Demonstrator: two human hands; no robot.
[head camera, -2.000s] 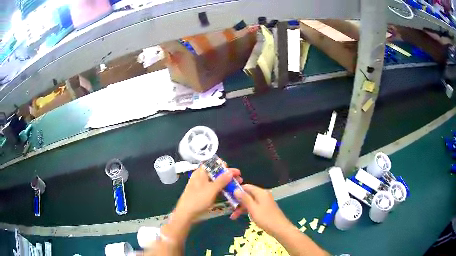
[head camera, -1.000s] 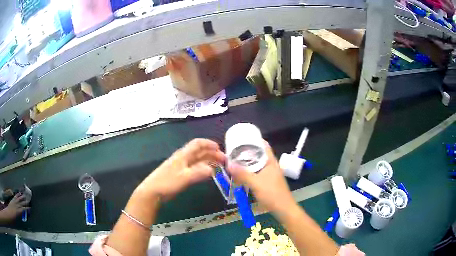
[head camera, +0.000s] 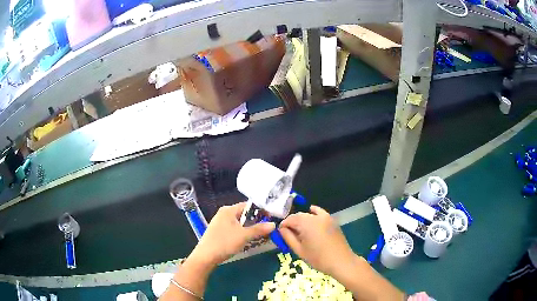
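Observation:
A white fan unit (head camera: 259, 181) is held above the bench edge, its round head tilted up and its open handle pointing down toward me. My left hand (head camera: 225, 236) grips the handle. My right hand (head camera: 317, 236) has its fingertips on the blue battery (head camera: 278, 240), which hangs at the handle between both hands. The far end of the handle is hidden by my fingers. Another white unit with a narrow strip (head camera: 294, 166) and a blue battery shows just behind the held head. A loose pile of small pale yellow pads (head camera: 303, 283) lies below my hands.
Open fan units with blue batteries (head camera: 70, 251) lie on the dark green belt (head camera: 135, 217) at left. Several white-and-blue units (head camera: 397, 250) lie on the bench at right by the grey post (head camera: 406, 111). Cardboard boxes (head camera: 235, 73) and a white sheet (head camera: 141, 126) are on the far side.
My right hand has moved from the fan head to the battery. My left hand, earlier apart from the unit, now grips the handle. The units on the belt have shifted left.

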